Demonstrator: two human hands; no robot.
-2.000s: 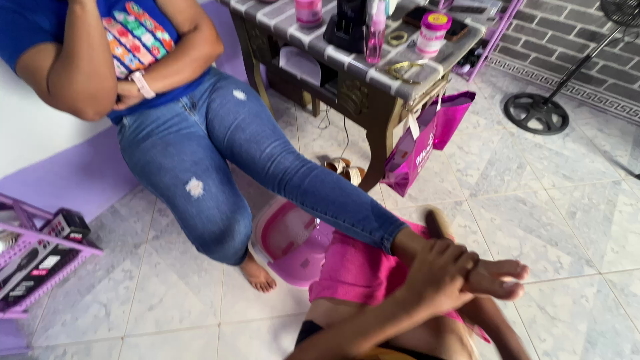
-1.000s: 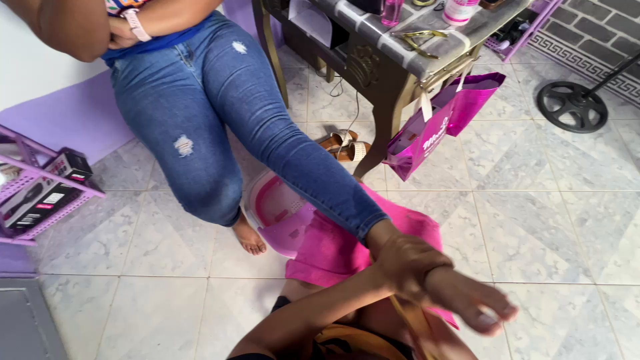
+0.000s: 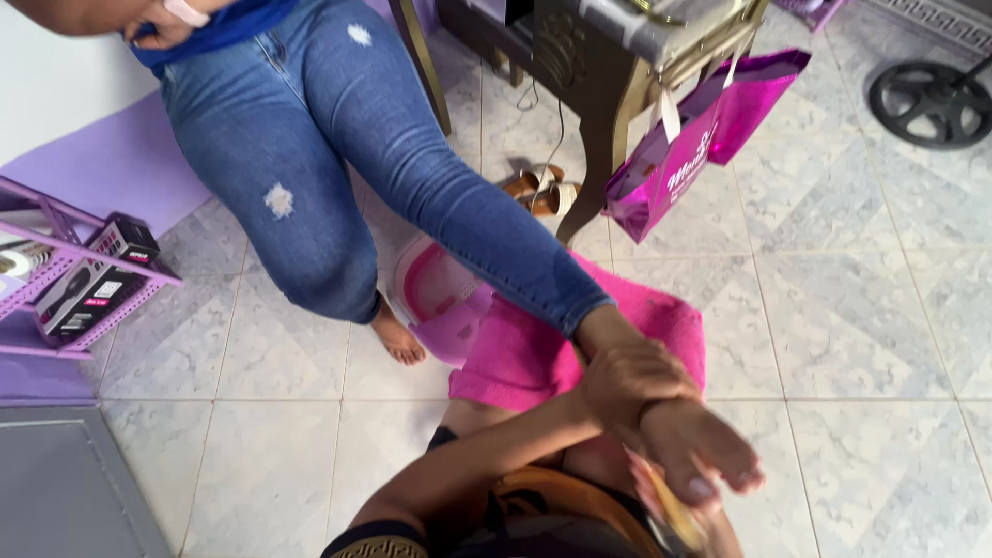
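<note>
My left hand (image 3: pixel 635 380) is wrapped around the ankle and upper foot of a seated person in blue jeans (image 3: pixel 403 155). That person's raised foot (image 3: pixel 690 446) extends past my fingers to the right. Under the foot, my right hand (image 3: pixel 659 496) is blurred and partly hidden; a yellowish, elongated tool (image 3: pixel 673 508) shows at it, close to the sole, its exact kind unclear. A pink towel (image 3: pixel 519 356) lies across my lap beneath the raised leg. The other foot (image 3: pixel 397 337) rests on the floor beside a pink and lilac plastic foot basin (image 3: pixel 442 294).
A dark wooden table (image 3: pixel 601 85) stands ahead, with a shiny magenta bag (image 3: pixel 682 155) hanging from it and sandals (image 3: pixel 542 190) below. A purple rack (image 3: pixel 93 263) holding boxes is at left, above a grey panel (image 3: pixel 70 480). A black round stand base (image 3: pixel 930 105) stands at upper right.
The yellowish tool now shows beneath the foot. My left hand keeps its hold around the ankle area. The view has moved closer and lower, dropping most of the tabletop.
</note>
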